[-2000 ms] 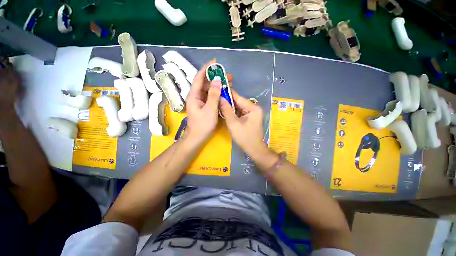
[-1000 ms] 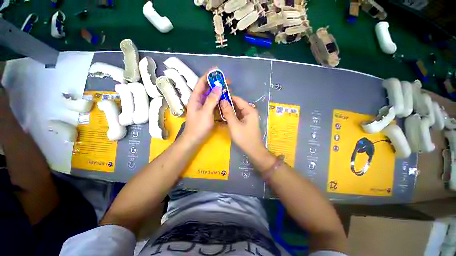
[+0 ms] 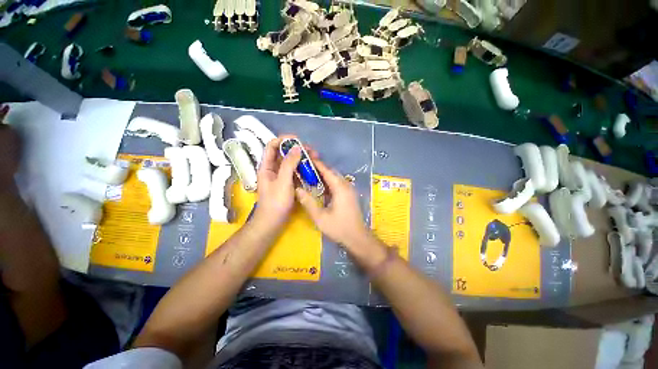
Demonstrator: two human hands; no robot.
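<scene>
A white housing half (image 3: pixel 284 146) is held between both hands above the middle of the printed carton mat. A bright blue battery pack (image 3: pixel 308 171) lies in its hollow, which faces up. A dark area shows at its upper end; whether a circuit board is there, I cannot tell. My left hand (image 3: pixel 278 176) grips the housing's upper left side with the thumb over the hollow. My right hand (image 3: pixel 335 205) holds its lower right end, thumb and fingers on the rim.
White housings lie grouped on the mat's left (image 3: pixel 189 174) and right (image 3: pixel 534 167). Beige parts (image 3: pixel 332 54) are heaped on the green belt (image 3: pixel 245 90). A cardboard box (image 3: pixel 613 259) with white housings is at right. Another person's arm (image 3: pixel 25 209) is at far left.
The view has tilted up, showing more of the belt. The green board seen earlier in the housing is now mostly hidden, and the blue battery lies along the hollow. Both hands still hold the housing.
</scene>
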